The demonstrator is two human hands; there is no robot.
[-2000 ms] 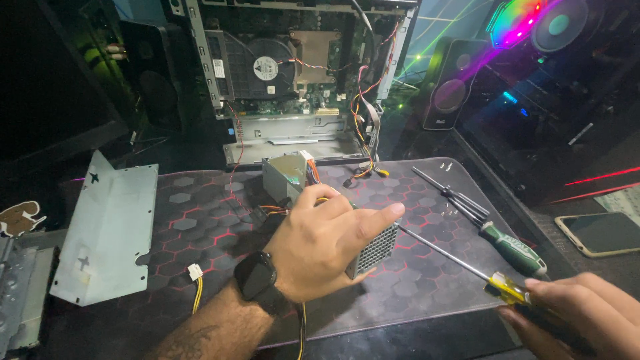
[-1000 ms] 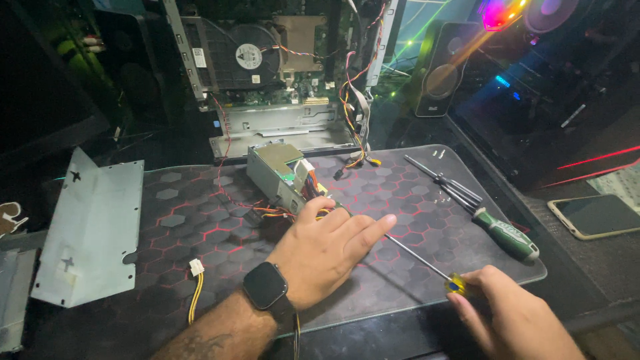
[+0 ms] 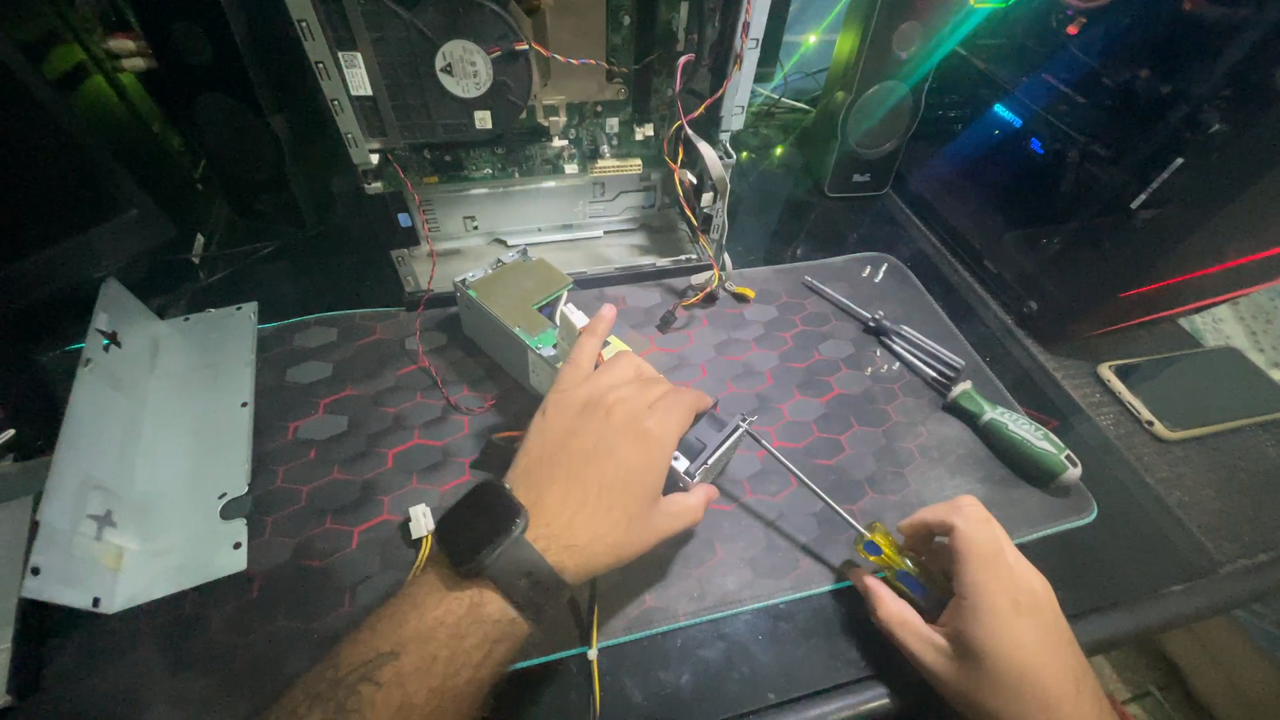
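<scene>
My left hand (image 3: 610,450), with a black watch on its wrist, grips an opened metal power supply unit (image 3: 505,335) on the dark hexagon-patterned mat (image 3: 790,360). Its fingers cover much of the casing and the wires. Between thumb and index finger shows the unit's near end (image 3: 715,445). In my right hand (image 3: 980,590) is a screwdriver (image 3: 885,555) with a yellow and blue transparent handle. The tip meets the top corner of that near end; whether it sits in a screw cannot be told. A white plug (image 3: 420,520) on yellow wires lies left of my wrist.
Behind the mat stands an open computer case (image 3: 560,245) with hanging wires. A bent metal cover (image 3: 150,440) is at left. Toward the right lie a green-handled screwdriver (image 3: 1020,435), other thin tools (image 3: 900,345), small screws (image 3: 875,270) and a phone (image 3: 1195,390). A speaker (image 3: 870,115) stands behind.
The unit's perforated end face, visible two seconds ago, is now turned out of sight. My left hand lies flatter over the unit, and the screwdriver slopes more steeply. The view has shifted closer.
</scene>
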